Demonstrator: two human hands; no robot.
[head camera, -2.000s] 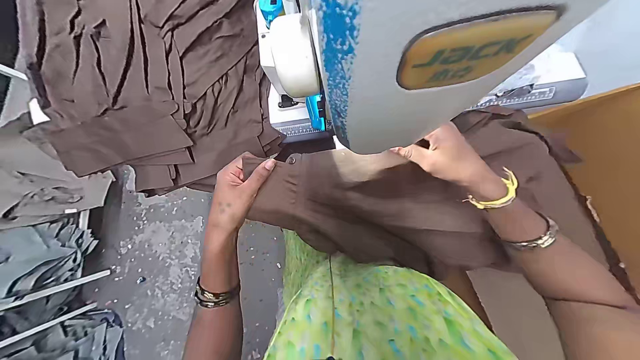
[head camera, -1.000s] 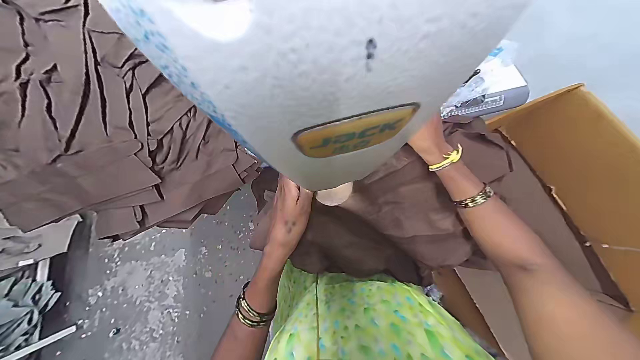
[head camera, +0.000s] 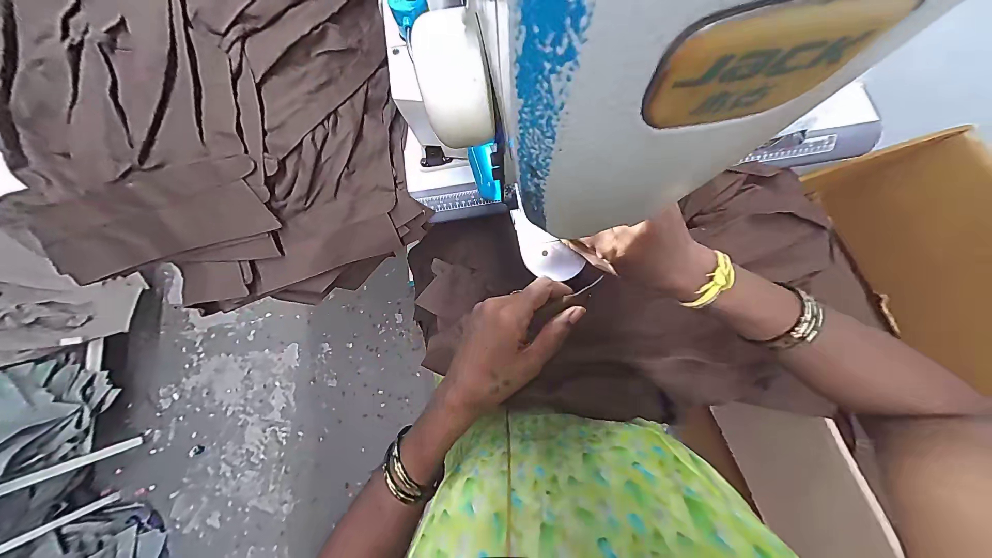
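Note:
A white and blue Jack sewing machine fills the top middle of the head view. Brown fabric drapes over and around its rounded white arm end. Just below that end, my left hand pinches the fabric's edge between thumb and finger. My right hand grips the fabric close to the right of the arm end, its fingertips partly hidden beside the machine head. The needle area is hard to make out.
Stacked brown fabric pieces hang at the upper left. Grey-green cloth lies on white rails at the lower left. An open cardboard box stands at the right, with brown fabric reaching over it.
Two seconds ago the hands held the fabric apart below the machine; now they are closer together at the rounded arm end, and fabric lies around it. The view has shifted and shifted back.

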